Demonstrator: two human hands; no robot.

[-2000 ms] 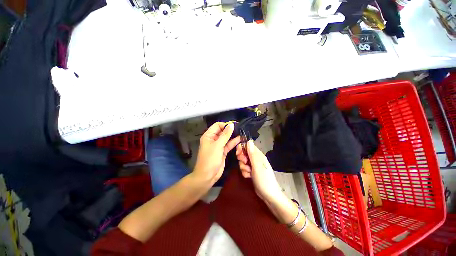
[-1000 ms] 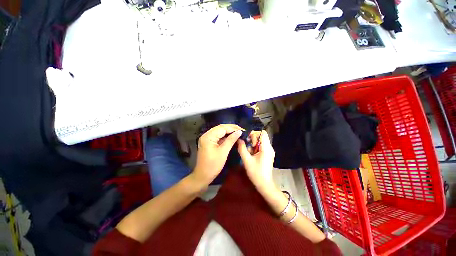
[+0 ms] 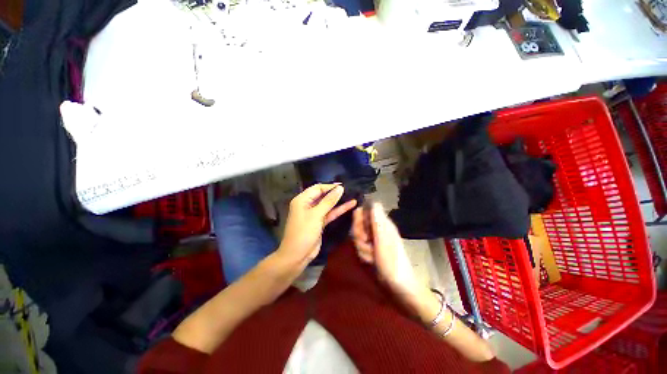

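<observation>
A black fabric piece (image 3: 349, 177) lies between and behind my hands over my lap, below the table's front edge. My left hand (image 3: 311, 223) pinches the dark cloth between thumb and fingers. My right hand (image 3: 379, 237) is just right of it, blurred, with fingers curled; whether it grips cloth or a small tool cannot be told. The dark cloth merges with the dark background, so its edges are hard to see.
The white table (image 3: 256, 117) crosses the top, with a hook-shaped part (image 3: 202, 98) and a flat black square (image 3: 536, 39). A red basket (image 3: 592, 256) stands at right, with black pieces (image 3: 486, 191) over its near edge. A large black fabric pile (image 3: 33, 146) hangs at left.
My right hand came close to my left at the cloth, then drew slightly right and down. My left hand stays at the cloth. The view has shifted slightly.
</observation>
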